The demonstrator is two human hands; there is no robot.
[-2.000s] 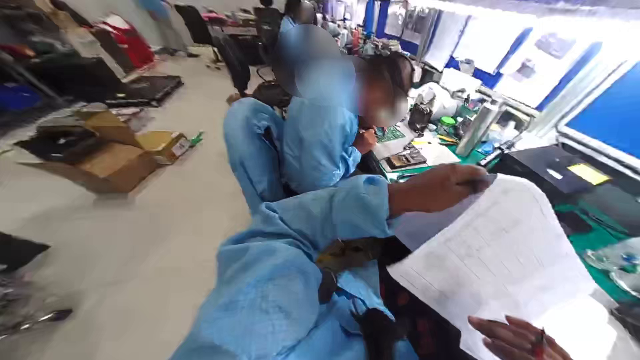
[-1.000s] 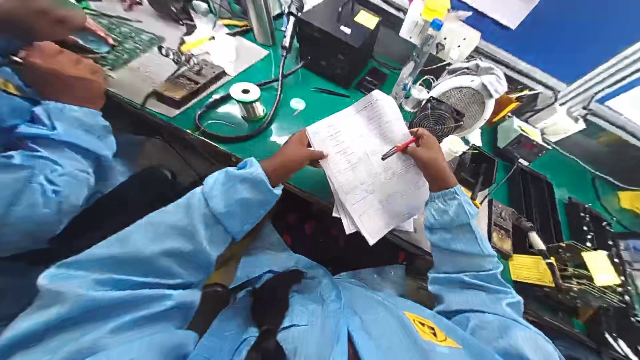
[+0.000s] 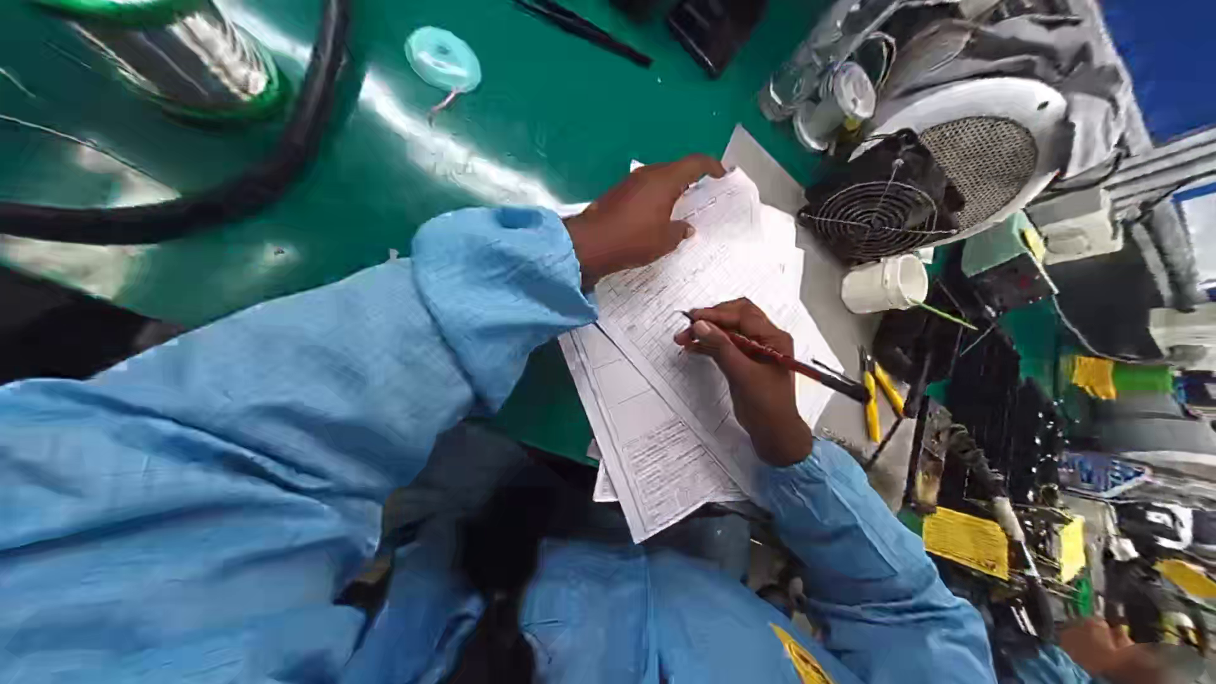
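Observation:
Several printed paper sheets lie overlapping and askew on the green mat of the workbench. My left hand rests on the upper part of the top sheet, its fingers spread over the paper near the far edge. A red and black pen is held between the thumb and fingers of my right hand, with its tip at the printed lines in the middle of the top sheet. Light blue sleeves cover both my forearms.
Beyond the sheets are a black fan with a wire guard, a round white speaker-like grille and a white cup. Yellow-handled pliers lie right of the papers. A solder spool and thick black cable are at left.
The sheets, held up in both hands a second ago, now lie on the bench. The pen tip has come to the top sheet. The view has moved closer to the bench.

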